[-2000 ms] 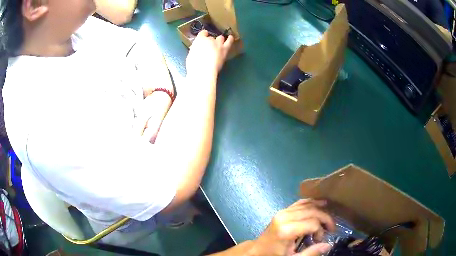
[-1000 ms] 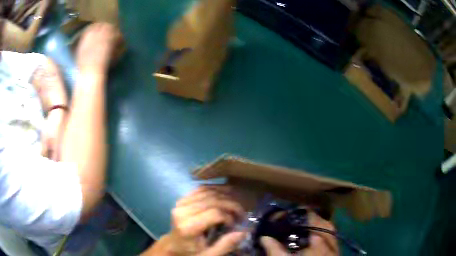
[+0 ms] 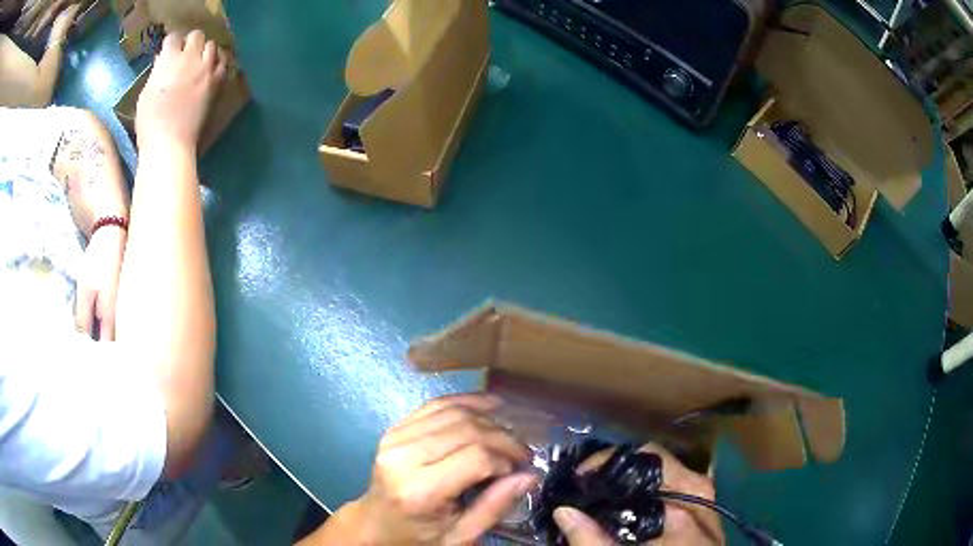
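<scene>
A small brown carton [image 3: 608,373] stands on the green table at the bottom centre, its lid raised at the far side. My right hand [image 3: 678,501] holds a coiled black cable [image 3: 613,485] at the box opening, thumb on top. A straight black lead end sticks out to the lower right. My left hand [image 3: 448,464] is at the left of the coil, fingers curled over something dark that I cannot make out. Shiny clear plastic [image 3: 539,453] shows between the hands. The box's inside is mostly hidden.
A person's arm [image 3: 165,277] reaches to an open carton [image 3: 224,112] at the upper left. Another open carton [image 3: 400,171] stands at the top centre. A carton with black cables [image 3: 806,192] lies at the right. A wide black device [image 3: 640,48] is at the far side.
The view has swung right, so the far boxes and the person show further left. My right hand has come into view with the coiled cable. The other person's arm still reaches into the box.
</scene>
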